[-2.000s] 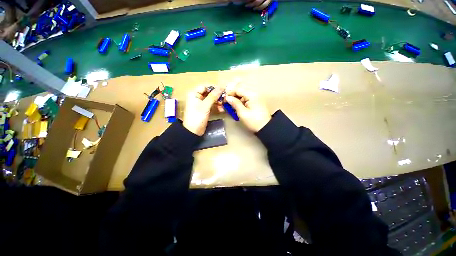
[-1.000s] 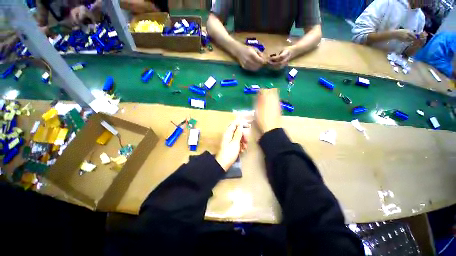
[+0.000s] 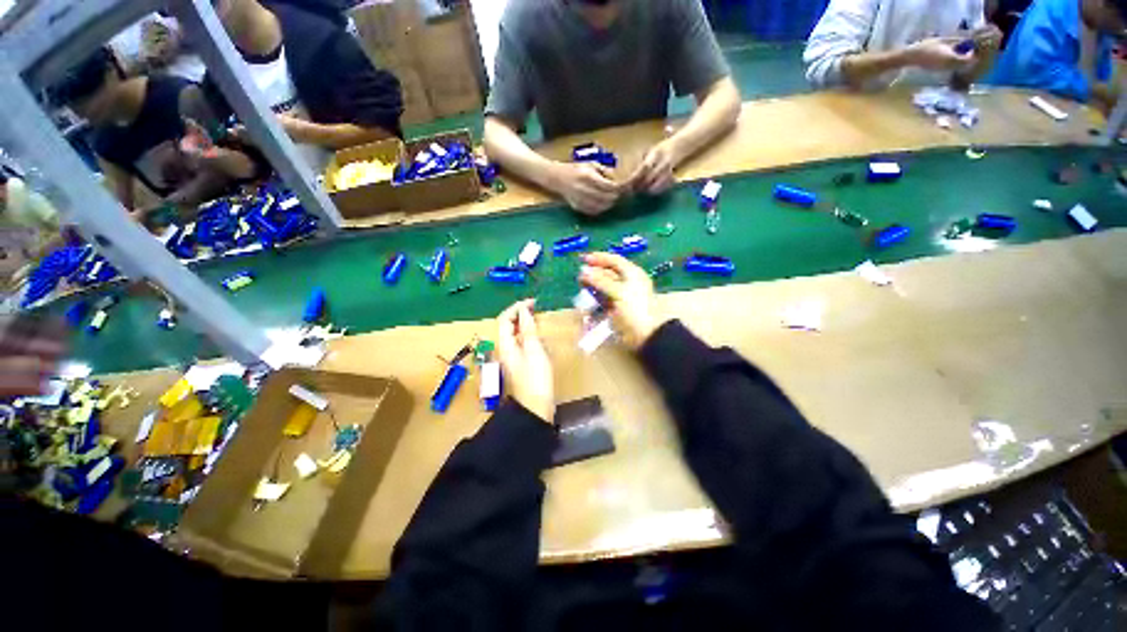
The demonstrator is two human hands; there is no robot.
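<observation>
My right hand point(image 3: 622, 296) is near the belt's edge. Its fingers are closed around a small blue battery pack point(image 3: 601, 298), mostly hidden, with pale bits at the fingertips. My left hand point(image 3: 530, 361) is beside it, fingers pointing up and fingertips close together. Whether it holds something tiny cannot be told. A dark pad point(image 3: 581, 435) lies on the bench below the hands. A blue pack point(image 3: 449, 388) and a white-faced pack point(image 3: 491, 384) with a green board lie left of my left hand.
The green belt point(image 3: 408, 310) carries scattered blue packs. An open cardboard box point(image 3: 393, 426) holds yellow and white pieces at left, beside heaped yellow parts point(image 3: 185, 435). White scraps point(image 3: 801, 316) lie right. A black tray point(image 3: 1032, 562) is low right. People work opposite.
Two seconds ago both hands worked on a blue pack. One second ago my right hand was blurred over the belt; it now holds a blue item beside my left hand. The view has tilted up.
</observation>
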